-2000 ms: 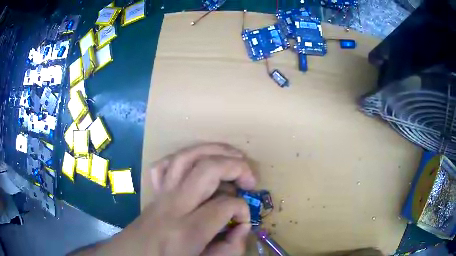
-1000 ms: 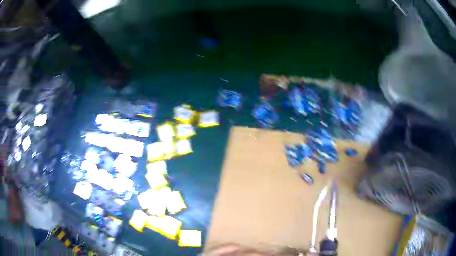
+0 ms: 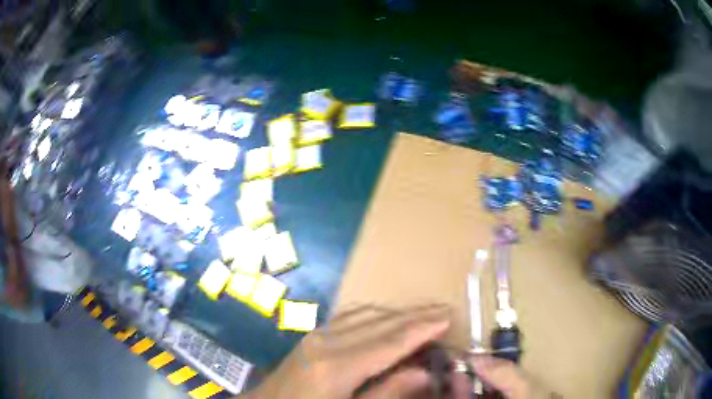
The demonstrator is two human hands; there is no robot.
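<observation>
My left hand (image 3: 363,354) is blurred at the bottom centre, over the cardboard mat's (image 3: 418,226) lower left edge. Its fingers point right, close to my right hand; a small dark shape shows between the hands, too blurred to name. My right hand (image 3: 500,376) is mostly cut off by the bottom edge; its visible fingers are on the soldering iron (image 3: 506,339). The iron's shaft points away over the mat, with the pale feed tube (image 3: 475,300) to its left. Blue circuit boards (image 3: 501,192) with small wired parts (image 3: 582,204) lie at the mat's back.
Battery cells (image 3: 298,315) with yellow edges lie in a loose pile left of the mat. Silver-white assemblies (image 3: 160,204) lie farther left. More blue boards (image 3: 456,118) lie behind the mat. A fan (image 3: 663,277) and a shiny-filled box (image 3: 663,366) stand at right. Yellow-black floor tape (image 3: 156,357) shows lower left.
The view has swung left and up, showing more bench and floor. The small board seen between my fingers two seconds ago is no longer visible. The iron now points away over the mat.
</observation>
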